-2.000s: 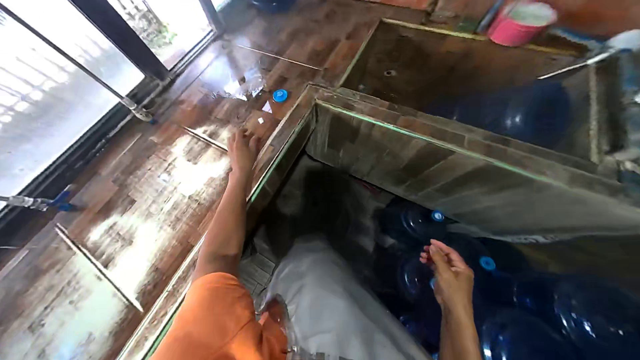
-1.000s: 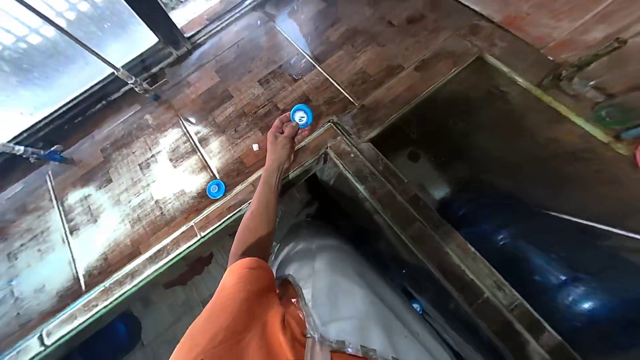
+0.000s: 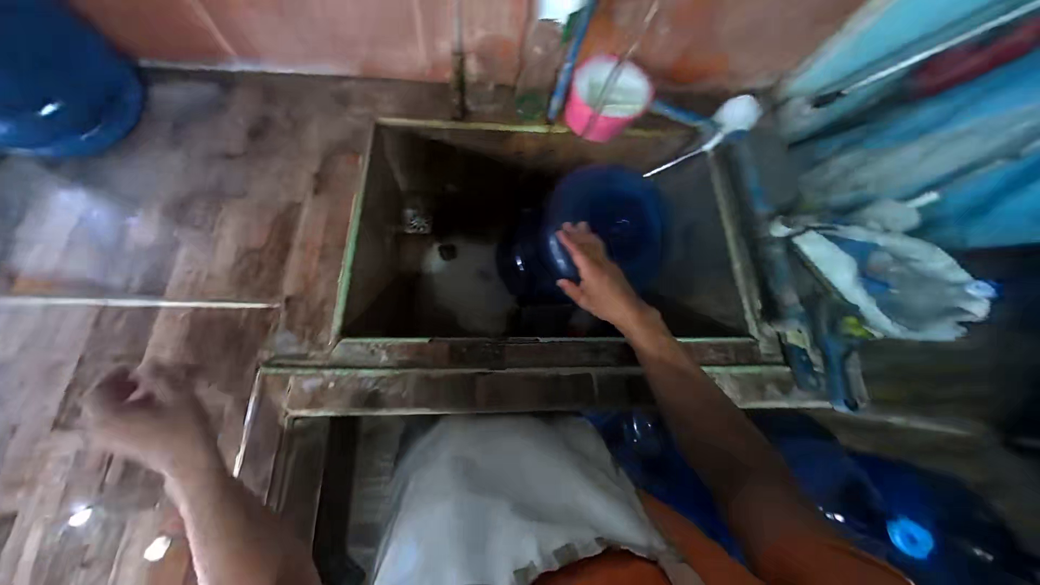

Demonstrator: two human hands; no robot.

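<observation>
My right hand (image 3: 597,276) reaches over a tiled basin (image 3: 504,353), its fingers apart at the near side of a blue water jug (image 3: 609,215) lying inside. Whether the fingertips touch the jug cannot be told. On the left, my left hand (image 3: 146,410) is blurred above the brown tiled surface, fingers bent; whether it holds anything is unclear.
A pink pail (image 3: 597,122) stands at the basin's far rim. Blue jugs lie lower right, one with a light-blue cap (image 3: 910,537). Another large blue jug (image 3: 61,89) is at upper left. A white plastic bag (image 3: 918,276) lies right of the basin.
The view has swung to the basin. A second ago my left hand was at a blue cap on the tiles; now it is over another stretch of tile, and my right hand has come into view.
</observation>
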